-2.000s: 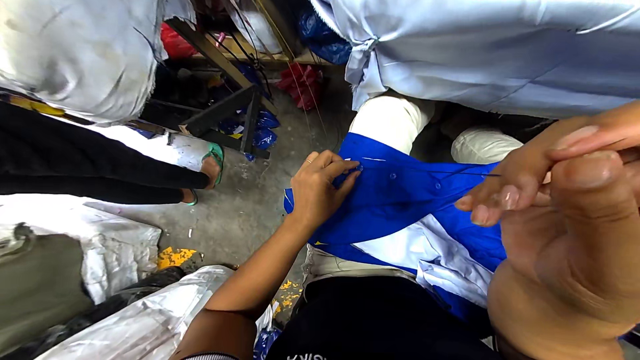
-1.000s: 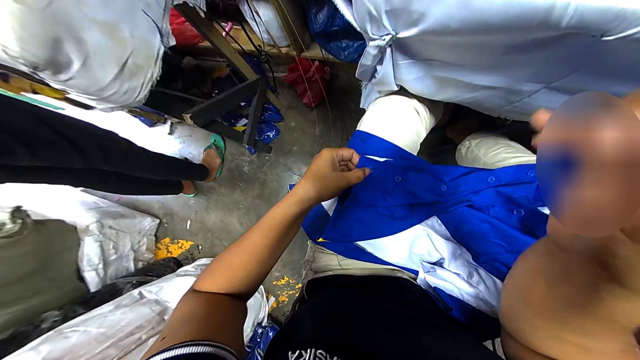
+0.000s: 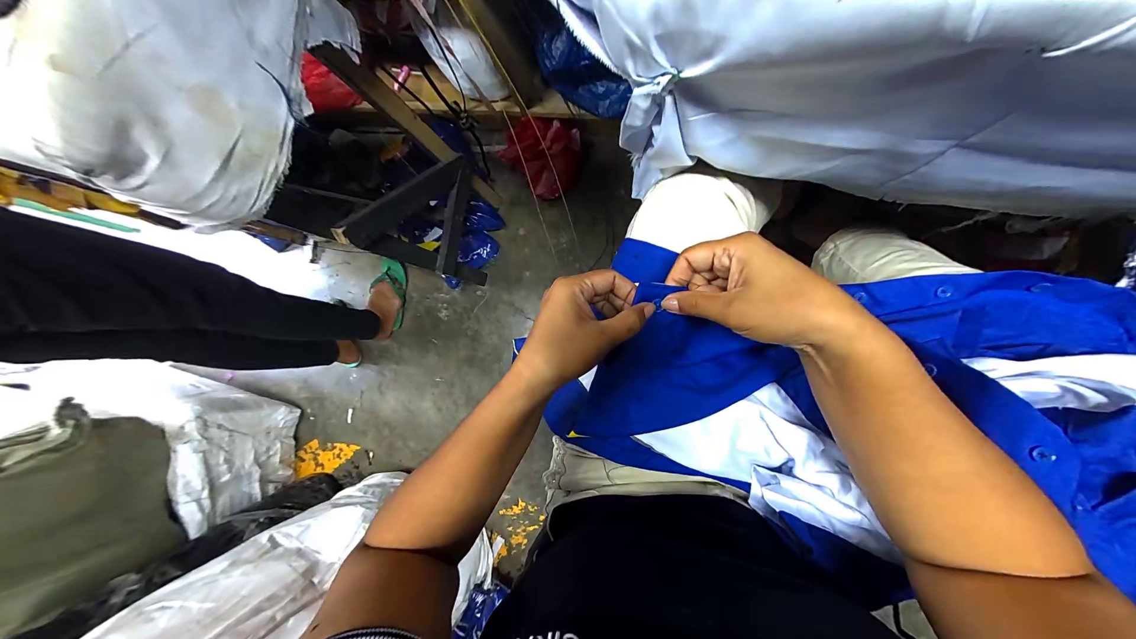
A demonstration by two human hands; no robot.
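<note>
A blue garment with white inner cloth [image 3: 692, 373] lies across my lap. My left hand [image 3: 590, 319] pinches its edge between thumb and fingers, beside a small blue button [image 3: 658, 304]. From the other side my right hand [image 3: 745, 288] grips the same edge, thumb near that button, and the two thumbs almost meet. Further buttons [image 3: 944, 291] run along the garment to the right, one of them [image 3: 1042, 453] near my right forearm. Whether a needle or thread is between my fingers cannot be seen.
Pale cloth [image 3: 843, 98] hangs over the surface in front of my knees. A dark angled frame [image 3: 404, 204] and a red plastic bag [image 3: 543, 158] are ahead to the left. Another person's legs in black trousers [image 3: 177, 297] stand at the left, near white sacks [image 3: 240, 435].
My right hand, raised at the right with a dark thread stretched from the garment two seconds ago, has come down to the garment's edge beside my left hand and taken hold there.
</note>
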